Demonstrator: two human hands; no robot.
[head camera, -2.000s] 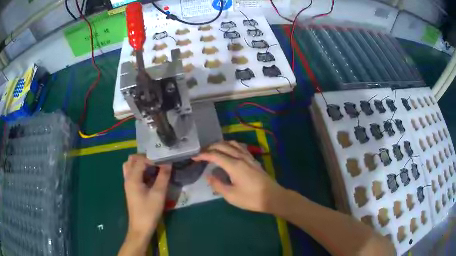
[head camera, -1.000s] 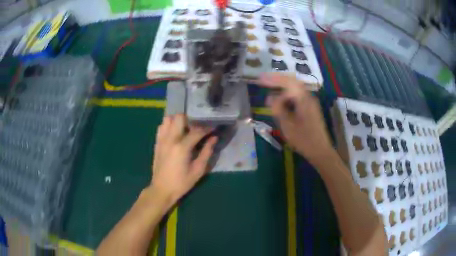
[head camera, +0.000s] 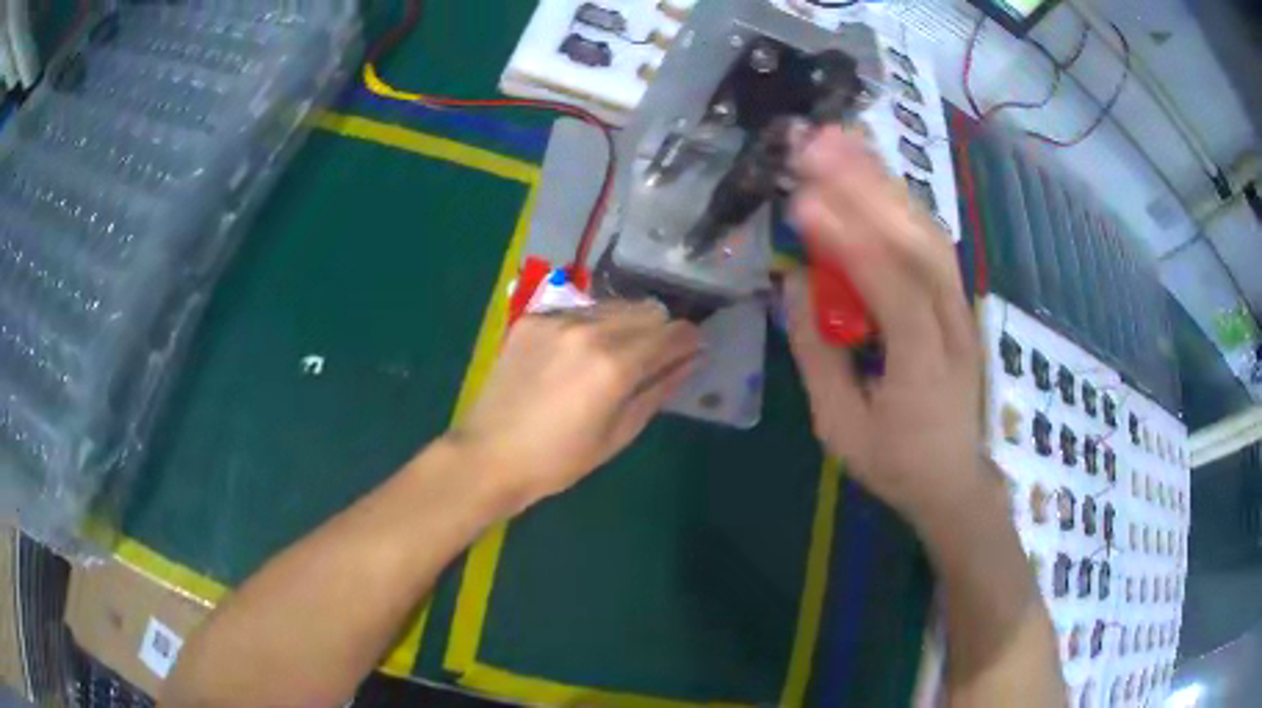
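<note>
The silver-grey test fixture (head camera: 699, 228) stands at the upper middle, its dark clamp mechanism on top. The red clamp handle (head camera: 839, 302) is lowered at the fixture's right side. My right hand (head camera: 893, 325), blurred, is wrapped around the handle, with its fingers pointing up and the red grip showing between thumb and palm. My left hand (head camera: 574, 387) lies at the fixture's front edge over the base plate (head camera: 734, 362). Its fingertips are partly hidden, and I cannot see whether they hold a part. A red tag with a white-blue label (head camera: 551, 291) is just beyond my left hand.
A clear blister tray (head camera: 180, 208) is at the left. A white foam tray (head camera: 1017, 457) with dark parts is at the right, another (head camera: 547, 49) behind the fixture. A ribbed clear tray (head camera: 1080, 263) is rear right. A small white piece (head camera: 313, 365) lies on the mat. A cardboard box (head camera: 118, 609) is lower left.
The red handle has come down from upright to the fixture's right side, with my right hand now on it. My left hand stays at the fixture's front. The view has shifted and tilted.
</note>
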